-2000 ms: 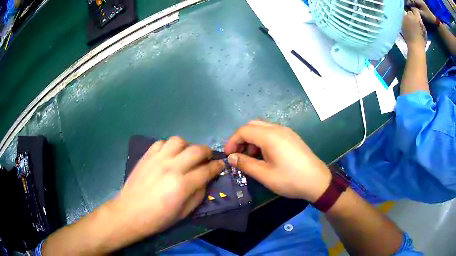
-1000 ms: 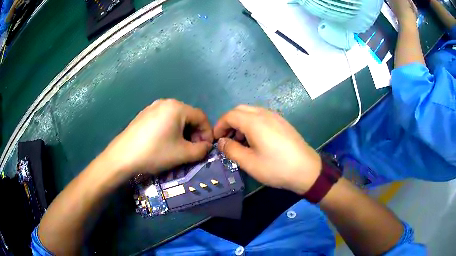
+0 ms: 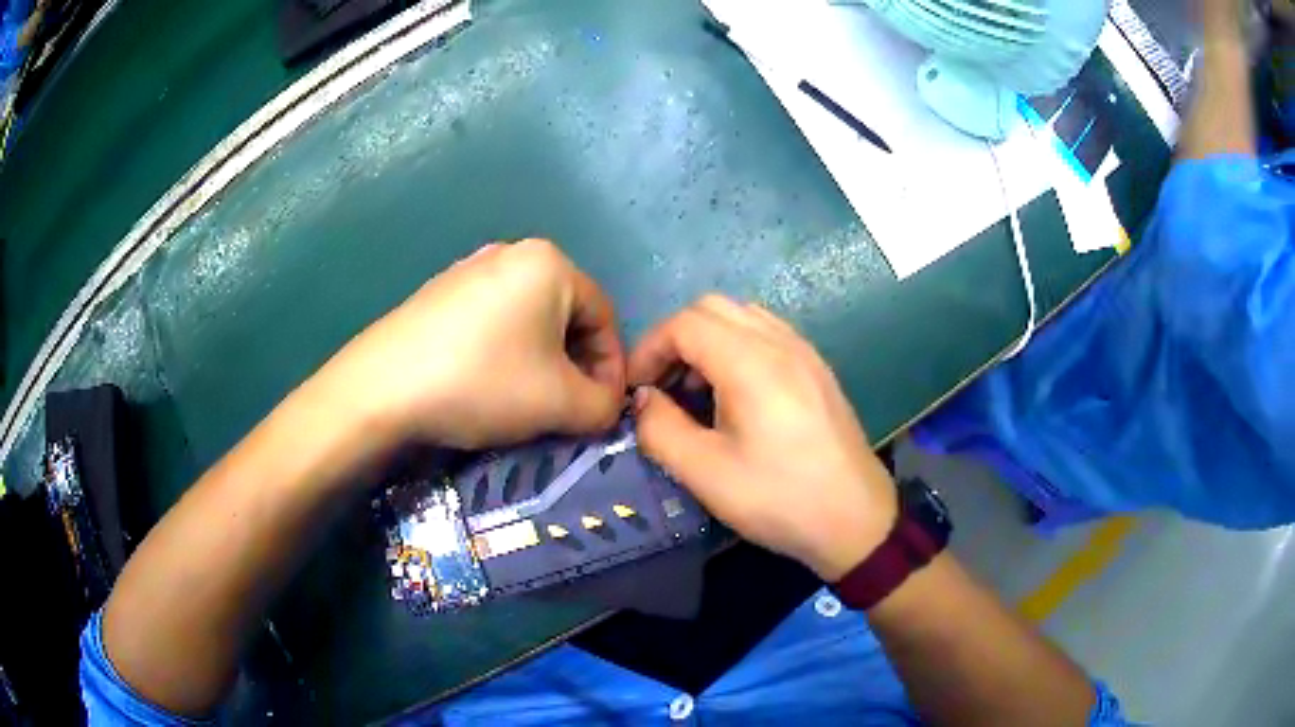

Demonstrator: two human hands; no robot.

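Note:
An opened phone body (image 3: 568, 551) lies on a black foam pad (image 3: 665, 585) near the bench's front edge. Its silver and blue main board (image 3: 440, 547) shows at the left end, with yellow-orange tabs (image 3: 594, 523) on the dark middle. My left hand (image 3: 497, 348) and my right hand (image 3: 753, 419) meet over the phone's far right corner, thumbs and forefingers pinched together there. Whatever lies between the fingertips is too small and hidden to tell.
Stacked phones on black pads (image 3: 71, 497) stand at left. A pale metal rail (image 3: 213, 192) curves beside the green belt, where a dark pad (image 3: 327, 22) lies. White paper (image 3: 909, 213), a dark pen (image 3: 845, 117) and a mint fan (image 3: 1001, 43) are at upper right. A person in blue sits at right.
My left hand has lifted off the phone and turned, uncovering the main board and middle. Both hands now pinch at the far right corner. The dark pad on the belt has shifted.

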